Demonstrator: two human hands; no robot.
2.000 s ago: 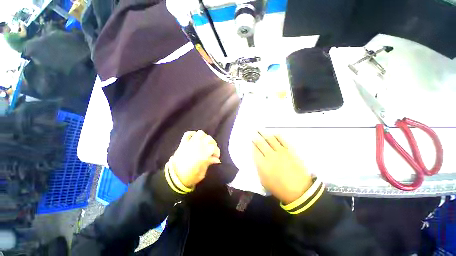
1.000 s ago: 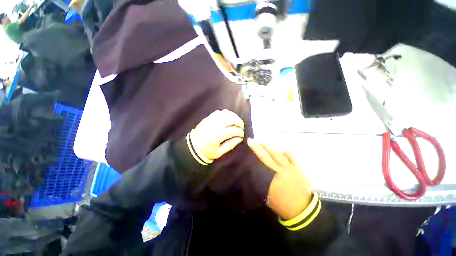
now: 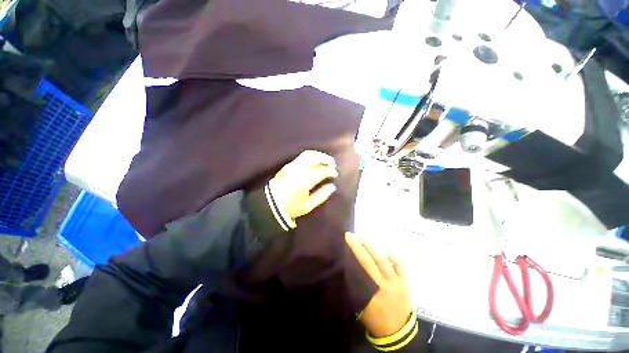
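Observation:
A dark maroon garment panel (image 3: 227, 138) lies over the table left of the needle area, its right edge beside the presser foot (image 3: 378, 149). My left hand (image 3: 306, 185) rests on the panel near that edge, fingers bent; whether it pinches the cloth is hidden. My right hand (image 3: 383, 286) lies at the panel's lower right edge, fingers extended, index fingertip on the edge. The white sewing machine head (image 3: 510, 76) stands at the upper right.
A black smartphone (image 3: 446, 196) lies right of the needle. Red-handled scissors (image 3: 521, 293) lie near the table's front edge. Black fabric strips (image 3: 552, 158) drape over the machine. A blue crate (image 3: 41, 158) and a blue bin (image 3: 96, 227) stand on the floor at left.
The view has tilted up, showing more of the machine head. Since two seconds ago, my left hand has moved up the panel towards the needle, and the panel's edge now lies between my hands.

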